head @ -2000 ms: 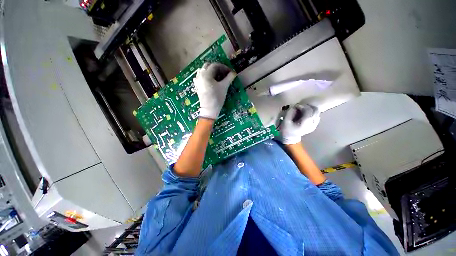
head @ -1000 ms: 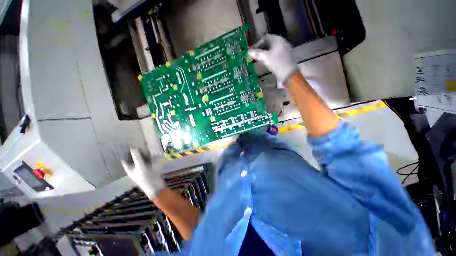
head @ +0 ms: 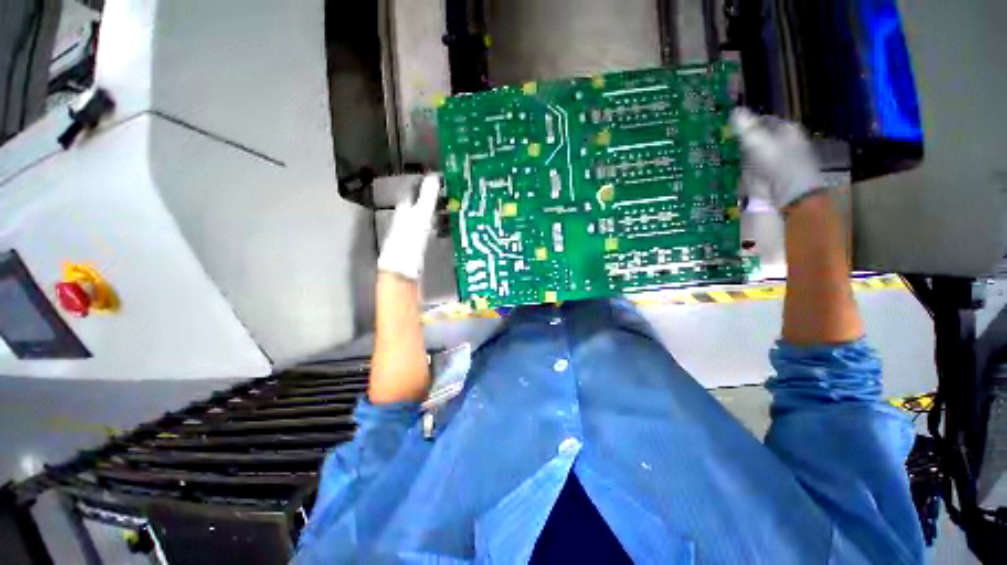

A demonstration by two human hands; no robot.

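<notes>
A large green circuit board [head: 569, 221] with silver pads and small yellow squares faces up in front of my body, above the machine's front ledge. My left hand [head: 412, 230], in a white glove, is at the board's left edge with the fingers pointing up along it. My right hand [head: 780, 158], in a white glove, is at the board's upper right edge. The fingertips of both hands are partly hidden or blurred at the edges. The board lies between the two hands.
The grey machine's open bay with dark rails [head: 466, 55] is behind the board. A red emergency stop [head: 74, 296] and a small screen [head: 35, 309] are at the left. A rack of dark slats [head: 210, 430] stands lower left. Yellow-black tape [head: 707, 296] runs along the ledge.
My left hand has come up from below to the board's left edge. My right hand stays at the right edge. The view has turned, and the board now appears nearly level and further right.
</notes>
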